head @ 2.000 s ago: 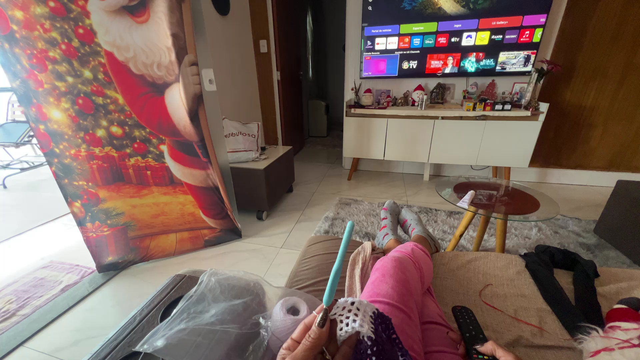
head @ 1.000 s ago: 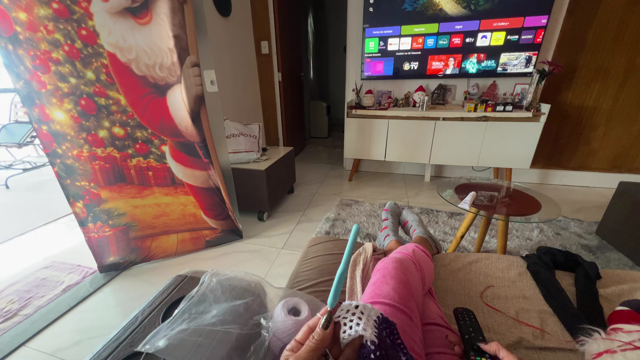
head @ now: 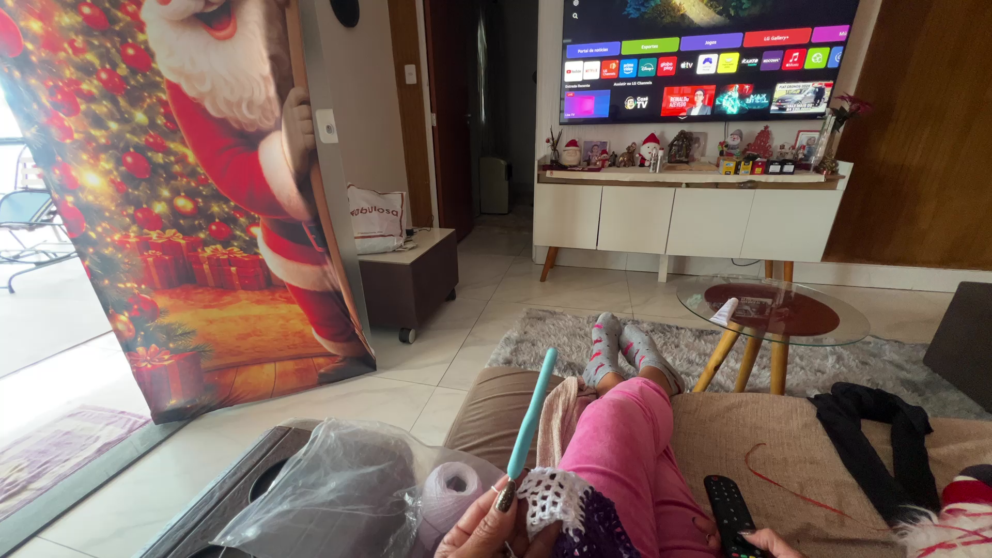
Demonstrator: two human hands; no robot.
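Observation:
Low in the view, my left hand (head: 496,518) pinches a crochet hook with a turquoise handle (head: 532,415), its handle pointing up, along with white and dark purple crochet work (head: 554,500). A strand of yarn passes by the fingers. Just left of that hand, a cone of pale lilac yarn (head: 446,500) stands partly in a clear plastic bag (head: 333,480). At the bottom edge, my right hand (head: 763,542) is shut on a black remote control (head: 730,511) beside the pink-trousered legs. The hook's tip is hidden by the fingers.
Legs in grey socks (head: 612,349) stretch along a brown sofa seat (head: 763,442). A red strand (head: 798,488) and black cloth (head: 876,434) lie at right. Beyond are a glass side table (head: 845,322), a white cabinet (head: 632,217) and a lit television (head: 701,46). A Santa banner (head: 225,194) stands left.

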